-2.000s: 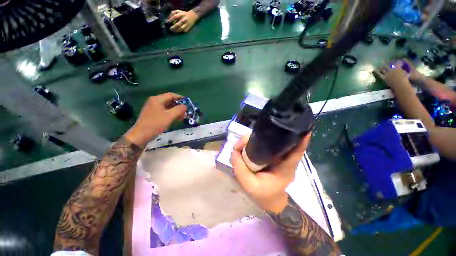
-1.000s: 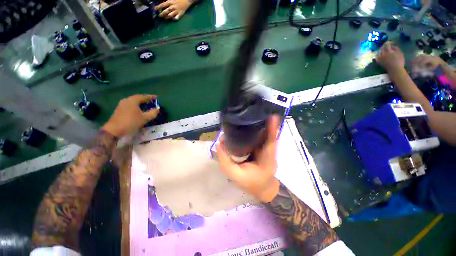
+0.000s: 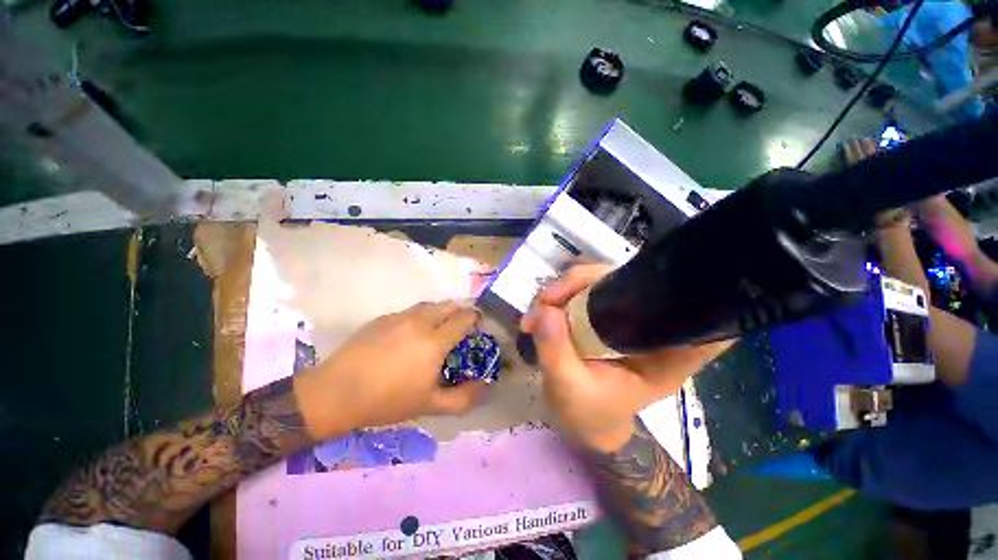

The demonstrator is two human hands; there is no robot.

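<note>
My left hand (image 3: pixel 399 361) holds a small round LED unit (image 3: pixel 473 359) with blue-black electronics facing up, over the bare part of the torn pink work mat (image 3: pixel 383 465). My right hand (image 3: pixel 613 383) grips the large black electric screwdriver (image 3: pixel 700 279) by its cream nose end, tilted beside the unit, with a gap between them. The driver's bit cannot be made out. The white screw feeder (image 3: pixel 569 235) stands just behind my right hand, its dark mechanism showing, partly hidden by the driver.
A white-edged green conveyor belt (image 3: pixel 361 120) runs behind, carrying black rings (image 3: pixel 602 69) and a black housing (image 3: pixel 709 83). A second blue and white screw feeder (image 3: pixel 821 366) stands at right, near another person's arms (image 3: pixel 936 328). The driver's thick cable sleeve crosses the upper right.
My left hand has moved from the belt edge down to the mat with the unit. The screwdriver has swung from upright to leaning right. The view has shifted.
</note>
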